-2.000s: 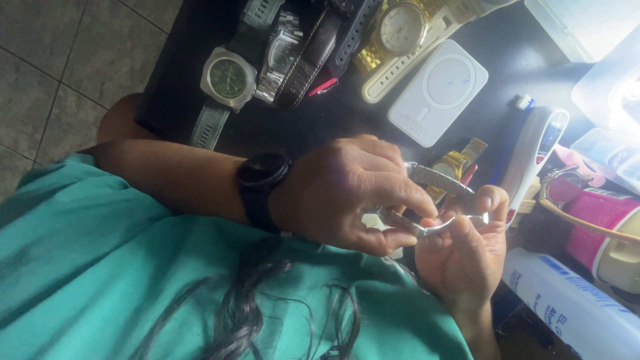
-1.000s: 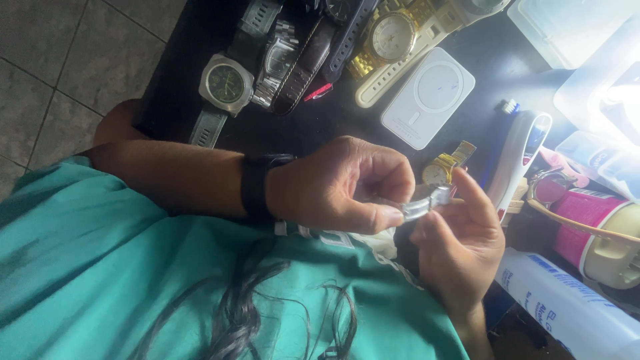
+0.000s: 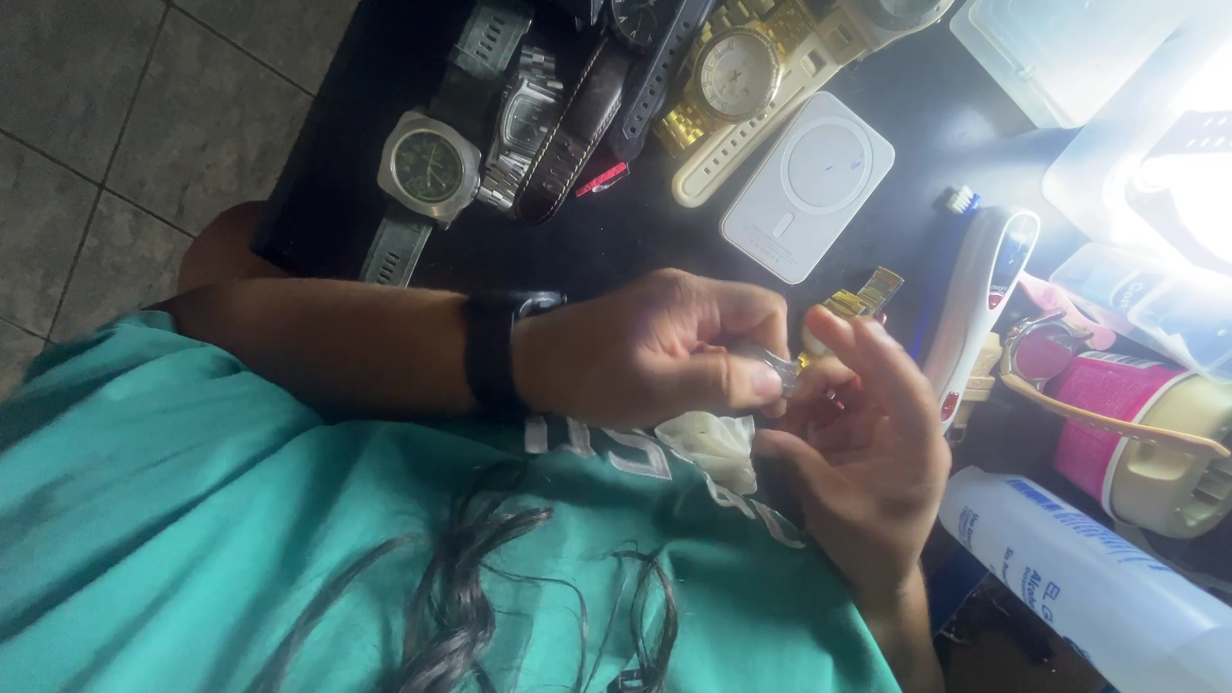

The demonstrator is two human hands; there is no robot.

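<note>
My left hand (image 3: 664, 351), with a dark watch on its wrist, pinches a silver-coloured metal watch band (image 3: 778, 370) between thumb and fingers; most of the band is hidden in the hand. Just right of it is my right hand (image 3: 861, 433), its fingers apart and slightly blurred, with no held object visible. A gold watch (image 3: 852, 303) lies on the dark table, partly covered by my right fingers. Below the hands, a crumpled whitish cloth or thin plastic (image 3: 712, 448) rests against the teal garment (image 3: 385, 539).
Several watches lie along the top, among them a square-cased one (image 3: 428, 168) and a gold one (image 3: 736, 77). A white magnetic power bank (image 3: 808, 188), toothbrush (image 3: 962, 200), white handheld device (image 3: 987, 298), sunglasses (image 3: 1044, 348), pink-labelled container (image 3: 1121, 423) and alcohol bottle (image 3: 1088, 577) are around the right side.
Both hands held the metal band two seconds ago. My right hand has since come off it and spread its fingers, while my left hand keeps hold.
</note>
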